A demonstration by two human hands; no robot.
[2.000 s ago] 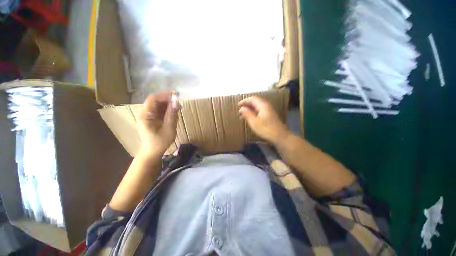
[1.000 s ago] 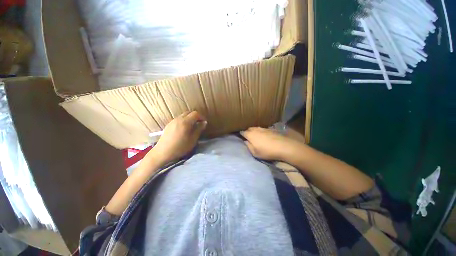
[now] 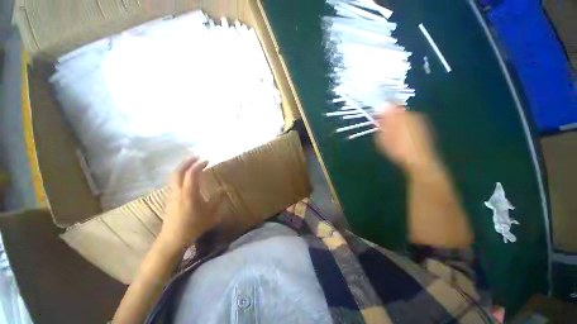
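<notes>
A loose pile of white sticks (image 3: pixel 367 60) lies on the green bench. My right hand (image 3: pixel 405 134), blurred, is at the near end of the pile, over the stick ends; whether it grips any cannot be told. The main carton (image 3: pixel 54 136) stands open in front of me, full of bright, glaring white sticks (image 3: pixel 171 88). My left hand (image 3: pixel 190 205) is over the carton's near flap (image 3: pixel 259 180), its fingers apart at the carton's near edge, with nothing seen in it.
One stray stick (image 3: pixel 434 48) and a small scrap (image 3: pixel 426 64) lie beyond the pile. A crumpled white scrap (image 3: pixel 501 212) lies on the green bench (image 3: pixel 468 152). A blue shape (image 3: pixel 534 63) is beyond the bench edge. Part of a second carton (image 3: pixel 57 266) is at lower left.
The view has turned toward the bench. My right hand has moved from the near flap to the stick pile. My left hand has moved up to the carton's edge, and its fingers have opened.
</notes>
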